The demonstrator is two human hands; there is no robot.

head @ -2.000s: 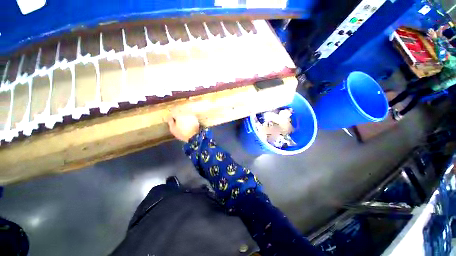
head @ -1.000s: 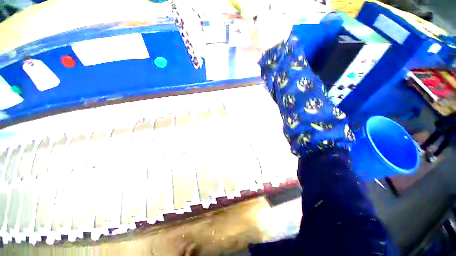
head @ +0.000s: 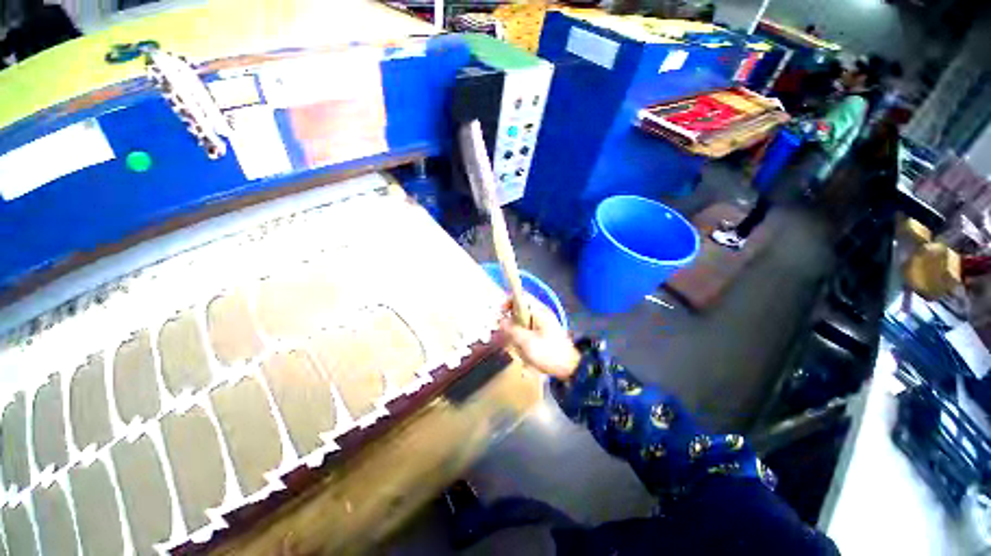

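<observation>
My right hand (head: 543,343) is closed around the pale wooden handle of a long brush (head: 501,241). The brush stands up from the hand, with its dark-edged head at the top. The hand is at the right end of the white sheet material (head: 359,255). Rows of curved beige cut pieces (head: 193,454) lie in the sheet's white lattice. The sheet lies on a dark-red board (head: 440,382), whose edge shows along the pale wooden beam (head: 375,467). My left hand is not in view.
The blue press (head: 65,223) spans the back, with papers and a green disc. A blue bin (head: 641,244) stands on the floor at right; another (head: 549,295) is partly behind my hand. A person (head: 831,130) stands farther back. A white worktable (head: 893,467) is at right.
My right hand has come down from over the press to the sheet's right end, and the brush now shows in it. The view has shifted right.
</observation>
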